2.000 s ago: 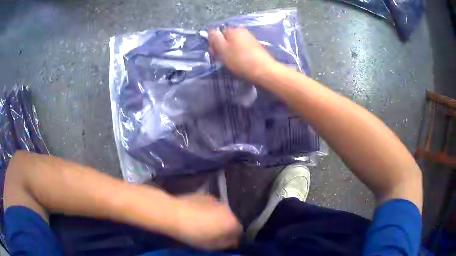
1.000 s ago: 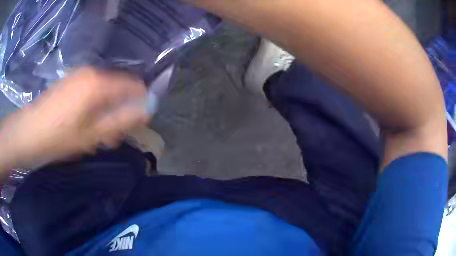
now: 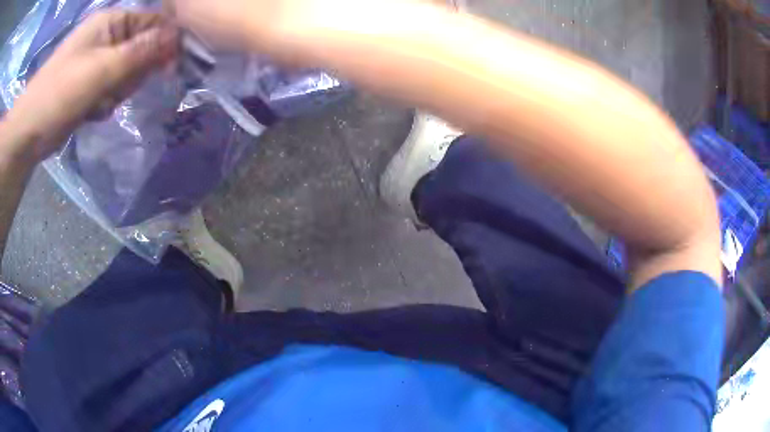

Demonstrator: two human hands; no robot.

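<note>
A bundle of bagged garments (image 3: 156,160), dark purple-grey under glossy film, lies at the upper left and is pinched at its middle. A pale tying strip (image 3: 242,114) crosses the pinch, with one end sticking out to the lower right. My left hand (image 3: 127,59) is at the pinch, fingers curled closed on the strip beside the bundle. My right hand (image 3: 201,18) is at the top edge, close to my left fingertips, blurred and partly cut off; its fingers are not clear. My right forearm crosses the top of the view.
Grey speckled floor (image 3: 329,211) lies between my two pale shoes (image 3: 414,160). A blue lattice crate (image 3: 734,190) stands at the right edge, with a brown wooden piece (image 3: 747,59) above it. More shiny packs (image 3: 13,337) show at the lower left edge.
The flat stack has become a pinched bundle and appears further left as the view shifted. My hands came together at its middle. The near side of the bundle now bulges towards my left shoe.
</note>
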